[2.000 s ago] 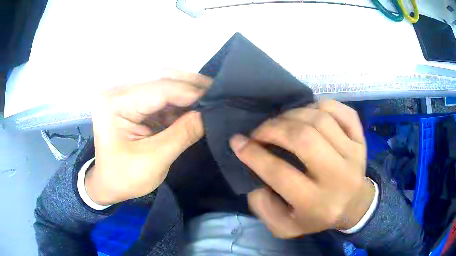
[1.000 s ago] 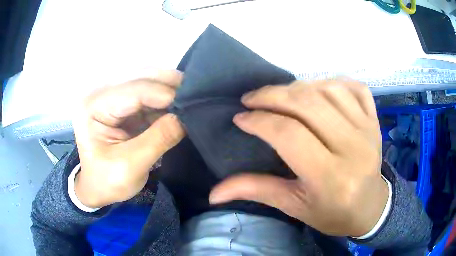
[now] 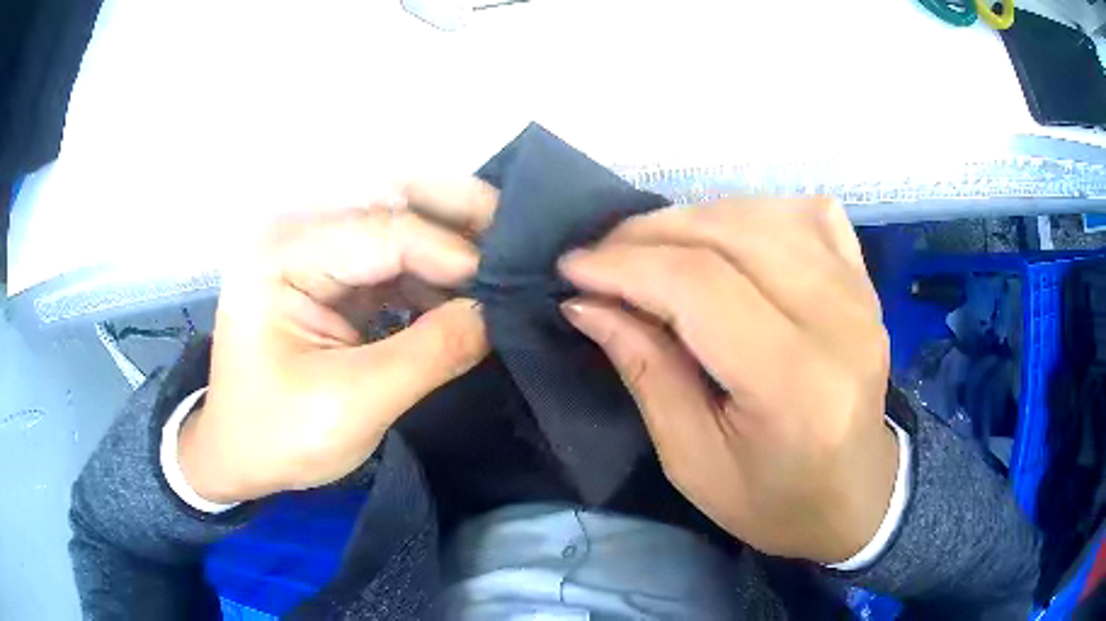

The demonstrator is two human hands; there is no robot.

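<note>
A dark rib-knit cuff piece (image 3: 552, 200) is held over my lap at the table's front edge. One corner points up over the table and another hangs down towards my lap. My left hand (image 3: 352, 334) pinches its left edge between thumb and fingers. My right hand (image 3: 752, 364) pinches a fold across its middle with thumb and index finger. A seam or fold line runs between the two pinches. Part of the piece is hidden behind my right fingers.
The white table (image 3: 303, 97) has a measuring tape (image 3: 873, 176) along its front edge. Green and yellow scissors handles (image 3: 952, 10) and a black phone (image 3: 1058, 70) lie at the upper right. A blue crate (image 3: 1037, 364) with dark pieces stands at the right.
My right thumb has moved up from the lower part of the piece to pinch beside the index finger. The piece is now gathered narrower and sits a little lower.
</note>
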